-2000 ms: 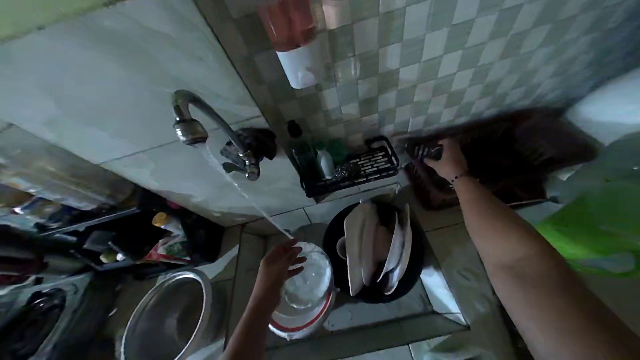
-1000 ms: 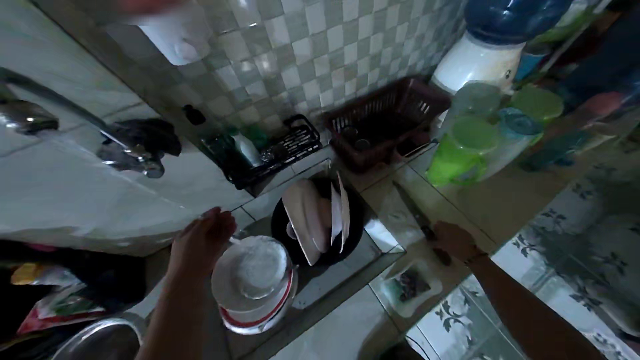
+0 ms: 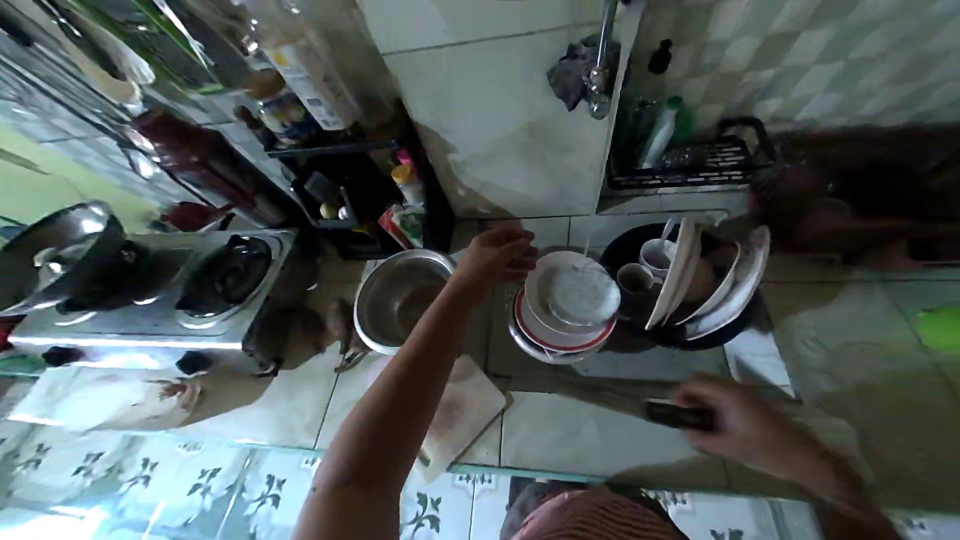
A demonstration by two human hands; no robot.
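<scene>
My right hand point(image 3: 731, 424) is closed around the dark handle of a knife point(image 3: 679, 415); its blade points left over the counter edge of the sink and is blurred. My left hand point(image 3: 499, 255), apparently holding nothing, hovers with bent fingers between a metal basin point(image 3: 405, 300) and a stack of bowls and plates point(image 3: 570, 300). Water fills the top bowl, and a thin stream falls into it. Right of the stack, a black basin point(image 3: 697, 341) holds upright plates point(image 3: 679, 270) and cups point(image 3: 636, 279). A stained cutting board point(image 3: 465, 420) lies on the counter, partly behind my left forearm.
A gas stove point(image 3: 150, 322) with a wok point(image 3: 56, 247) stands at the left. Behind the metal basin is a black shelf point(image 3: 345, 150) with bottles and packets. The faucet point(image 3: 598, 82) is on the wall, beside a black rack point(image 3: 682, 169). A green item point(image 3: 941, 330) sits far right.
My right hand has brought the knife left, from the counter at the right to the front of the sink. The view has swung left, and the stove and cutting board now show.
</scene>
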